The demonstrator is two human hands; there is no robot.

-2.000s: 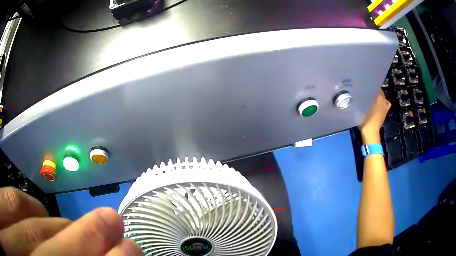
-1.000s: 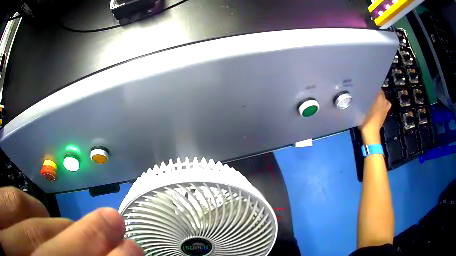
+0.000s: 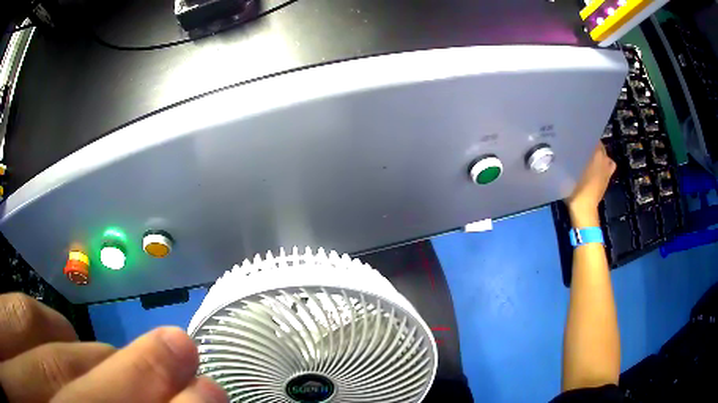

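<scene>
My left hand (image 3: 102, 358) is large at the bottom left, cut off by the picture's edge. Its fingers are bent, and whether it holds anything cannot be seen. My right hand (image 3: 596, 179) is at the panel's right end, beside the right-hand tray (image 3: 622, 228). Its fingers look curled, and their tips are hidden. The black tray has a grid of pockets; small camera or lens modules (image 3: 644, 187) sit in several pockets, and some nearer pockets look empty. The fixture (image 3: 212, 14) shows only partly at the top, on the black table (image 3: 378, 30).
The grey panel (image 3: 315, 173) bears a red emergency stop (image 3: 78, 271), a lit green-white button (image 3: 112, 255), an orange button (image 3: 157, 244), a green button (image 3: 487, 170) and a white button (image 3: 541, 159). A white fan (image 3: 315, 330) stands at bottom centre. A black cable (image 3: 149, 48) crosses the table.
</scene>
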